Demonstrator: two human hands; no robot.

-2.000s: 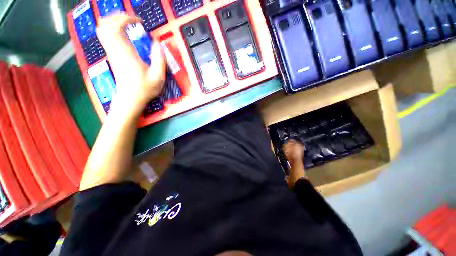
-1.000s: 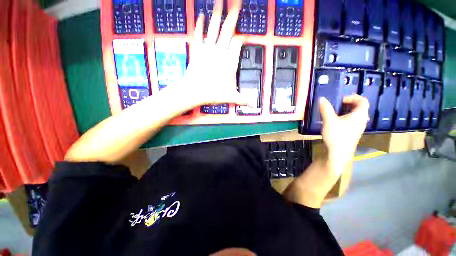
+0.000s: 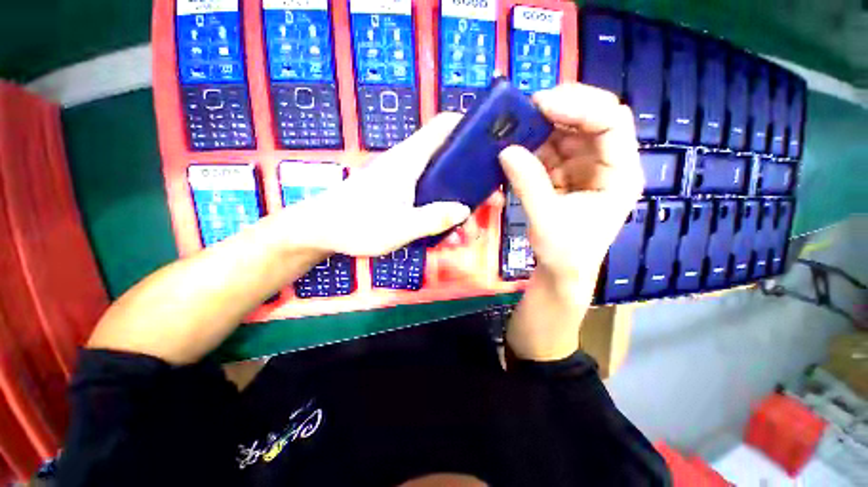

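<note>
My left hand point(image 3: 381, 204) and my right hand point(image 3: 581, 176) together hold a keypad phone point(image 3: 466, 162) with its dark blue back cover facing up, tilted above the red foam tray point(image 3: 257, 162). My left hand grips its lower end and side; my right thumb and fingers are at the camera end. Several phones point(image 3: 305, 105) lie face up in the tray with blue screen films. One open-backed phone point(image 3: 519, 247) lies face down beside an empty slot, partly covered by my right hand.
A black plastic tray point(image 3: 685, 196) full of dark blue back covers adjoins the red tray on the right. A stack of red foam trays point(image 3: 48, 238) stands at the left. The green bench point(image 3: 381, 318) edge and a cardboard box point(image 3: 609, 340) are near my body.
My left hand has lifted a phone out of the tray. My right hand has moved left from the black tray to the phone, which now shows a blue back cover.
</note>
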